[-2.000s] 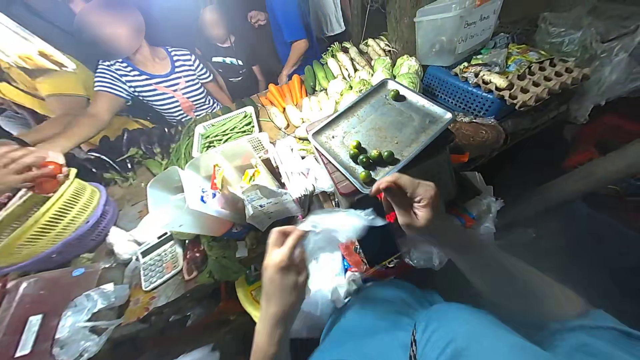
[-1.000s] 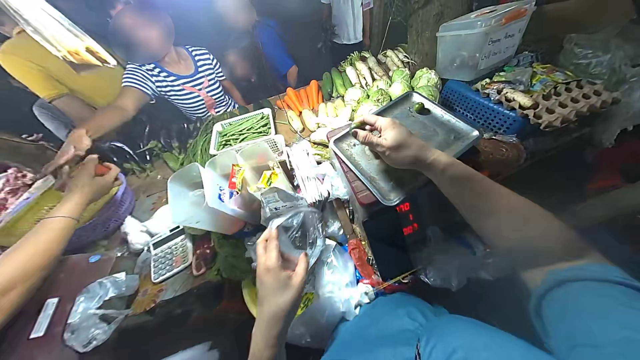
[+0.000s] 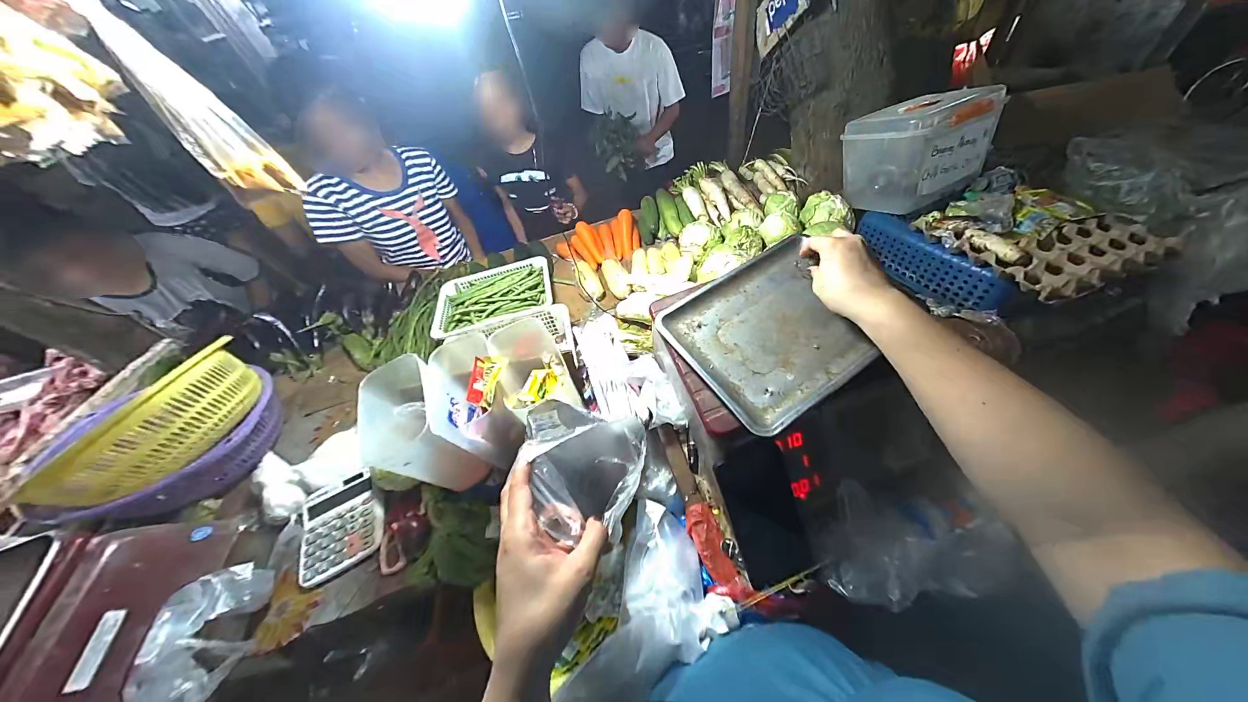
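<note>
My left hand (image 3: pixel 551 561) holds a clear plastic bag (image 3: pixel 585 468) from below, its mouth spread, beside the plastic bins. At the far right part of a worn metal tray (image 3: pixel 770 331) is my right hand (image 3: pixel 848 273), fingertips bent down close to its surface. Something small and dark shows at those fingertips; I cannot tell what it is or whether they grip it. The tray rests on a weighing scale with a red lit display (image 3: pixel 799 466). What the bag contains is unclear.
Plastic bins (image 3: pixel 414 429) with sachets and a calculator (image 3: pixel 341 528) are left of the bag. Beyond lie green beans (image 3: pixel 497 295), carrots (image 3: pixel 609 239) and cabbages (image 3: pixel 741 244). A blue basket (image 3: pixel 931 263) and egg trays (image 3: pixel 1082 258) are at right. Several people stand across the stall.
Several small green fruits seen on the tray two seconds ago no longer show there. My right hand has gone from near the plastic bag to the tray's far right part.
</note>
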